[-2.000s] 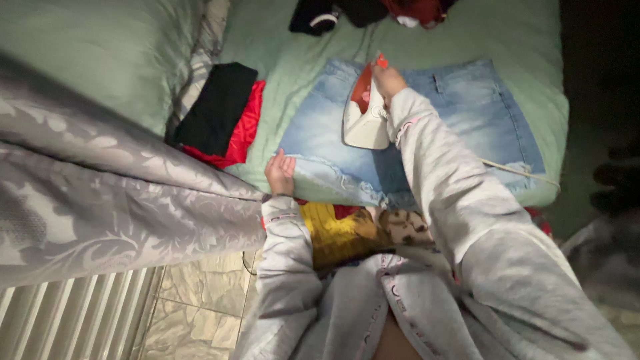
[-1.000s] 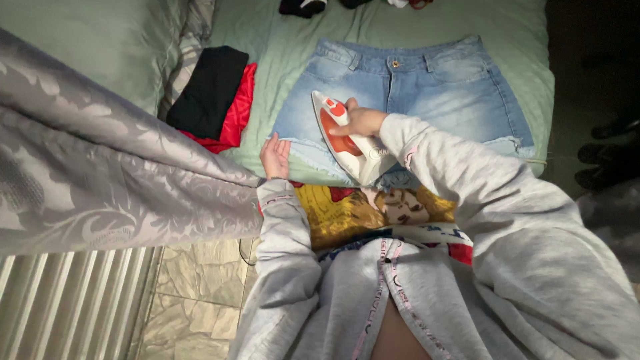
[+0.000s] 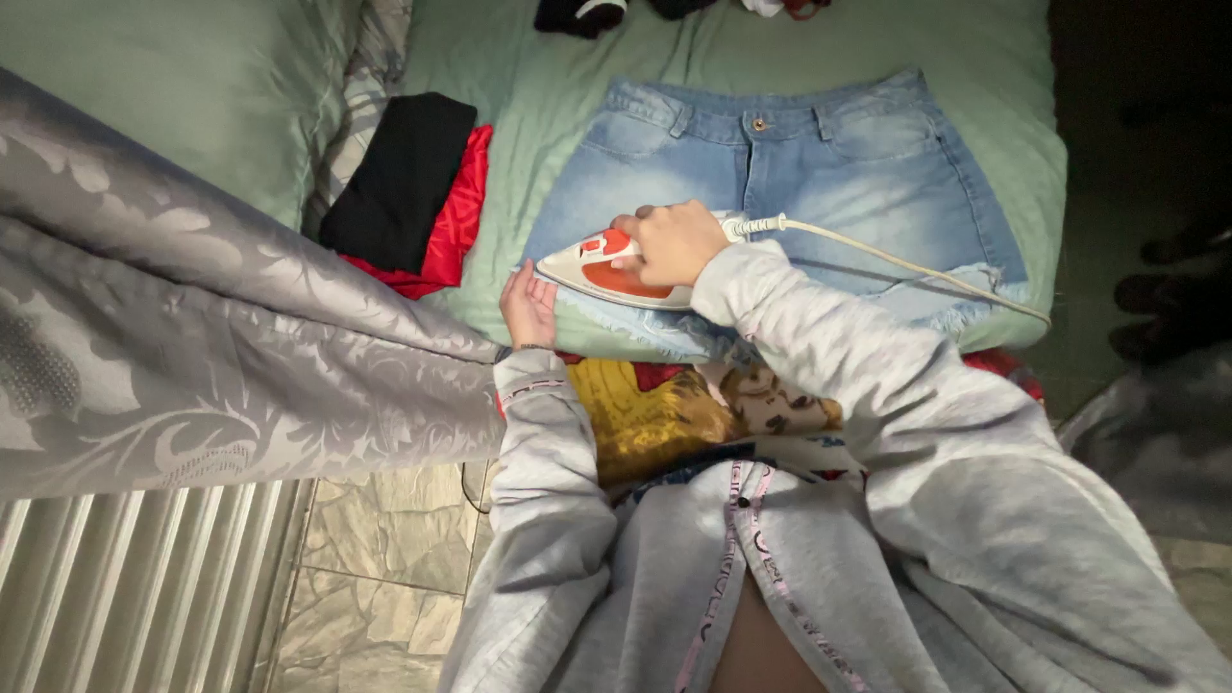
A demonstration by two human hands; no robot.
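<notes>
Light blue denim shorts [image 3: 818, 183] lie spread on a green-covered bed, waistband away from me and frayed hems toward me. My right hand [image 3: 674, 243] grips the handle of a white and orange clothes iron [image 3: 626, 284]. The iron lies over the left leg of the shorts, its tip pointing left, and its pale cord [image 3: 905, 262] runs off to the right across the denim. At the lower left corner of the shorts is my left hand [image 3: 529, 303], palm up with the fingers slightly curled, close to the iron's tip. Whether its fingertips pinch the hem, I cannot tell.
A folded black cloth [image 3: 409, 183] lies on a red one [image 3: 467, 212] left of the shorts. Dark garments [image 3: 582, 17] are at the far edge. A grey patterned curtain [image 3: 289, 356] hangs at left, and a printed yellow cloth [image 3: 640, 419] is at the bed's near edge.
The iron was upright over the shorts' left-middle part, then tilted near the hem; now it points left, with its tip beside my left hand. The cord now stretches across the right leg.
</notes>
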